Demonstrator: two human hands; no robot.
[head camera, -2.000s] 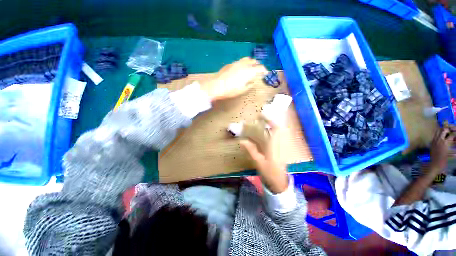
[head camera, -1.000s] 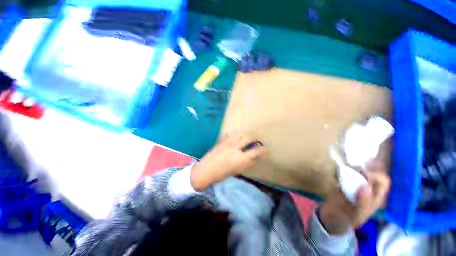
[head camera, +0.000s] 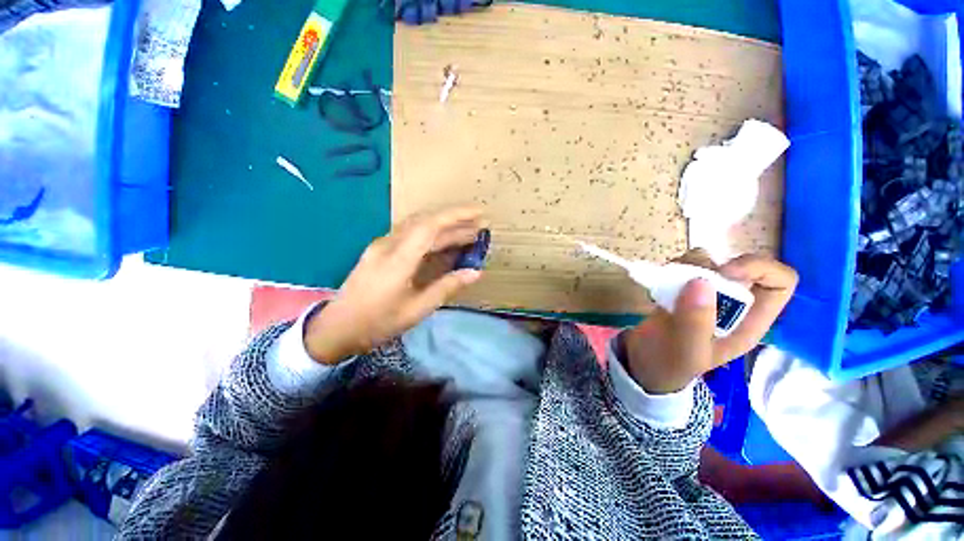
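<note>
My left hand (head camera: 393, 280) holds a small dark molded part (head camera: 475, 252) between thumb and fingers, above the near left of the speckled cardboard mat (head camera: 571, 137). My fingers hide much of the part. My right hand (head camera: 698, 322) is shut on a white glue bottle (head camera: 668, 283) with a dark label. Its long thin nozzle points left towards the part, with a gap between them. Crumpled white tissue (head camera: 724, 185) lies on the cardboard's right side, just beyond my right hand.
A blue bin (head camera: 819, 201) of dark parts stands right, another blue bin (head camera: 143, 201) left. Scissors (head camera: 354, 109), a U-shaped dark piece (head camera: 354, 161), a yellow-green packet (head camera: 310, 53) and a white sliver (head camera: 294, 172) lie on green surface. A person's white sleeve (head camera: 809, 407) is lower right.
The view has shifted left and closer. My left hand has come back from the far dark parts and now holds one. The glue bottle has been lifted off the tissue area, nozzle turned left.
</note>
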